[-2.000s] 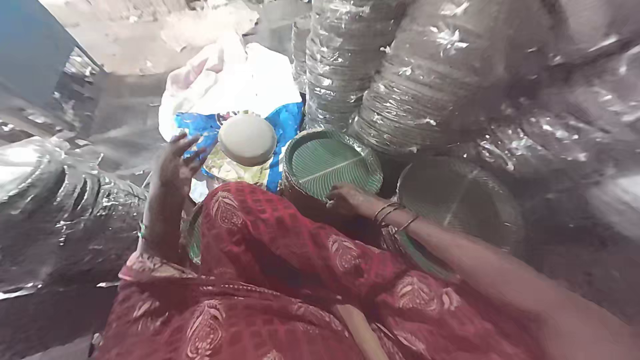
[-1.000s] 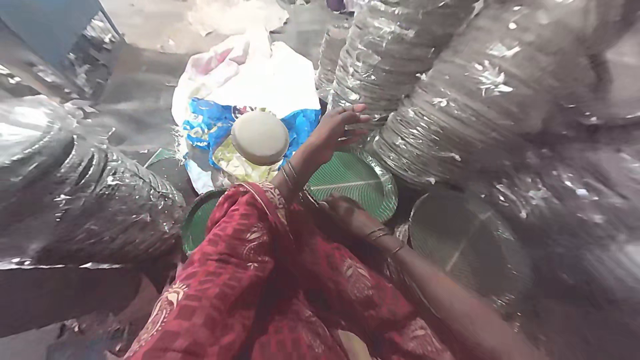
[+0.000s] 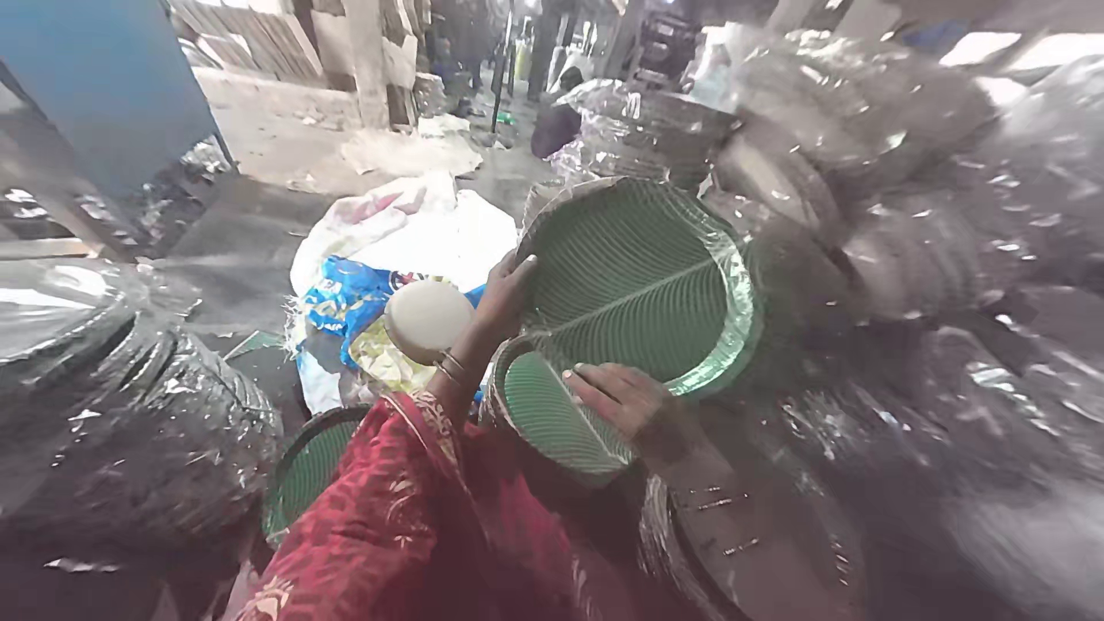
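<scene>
A round green plate with a banana-leaf print (image 3: 630,276) is tilted up at the centre, its rim shiny. My left hand (image 3: 509,297) grips its left edge, thumb on the printed face. Below it stands a stack of like green plates (image 3: 552,405). My right hand (image 3: 625,401) lies over that stack's right part, near the raised plate's lower edge, fingers stretched; whether it holds anything cannot be told. A pale round lidded or domed object (image 3: 429,319) rests on a blue and yellow bag (image 3: 345,293), left of my left wrist.
Plastic-wrapped stacks (image 3: 655,129) rise behind and to the right. A large wrapped bundle (image 3: 129,431) fills the left side. More green plates (image 3: 315,466) stand beside my knee, and another stack (image 3: 759,526) is at lower right. A blue panel (image 3: 112,95) is at upper left.
My left hand has moved right from beside the pale round object and has taken hold of a green plate, now raised above the stack. The view has tilted up.
</scene>
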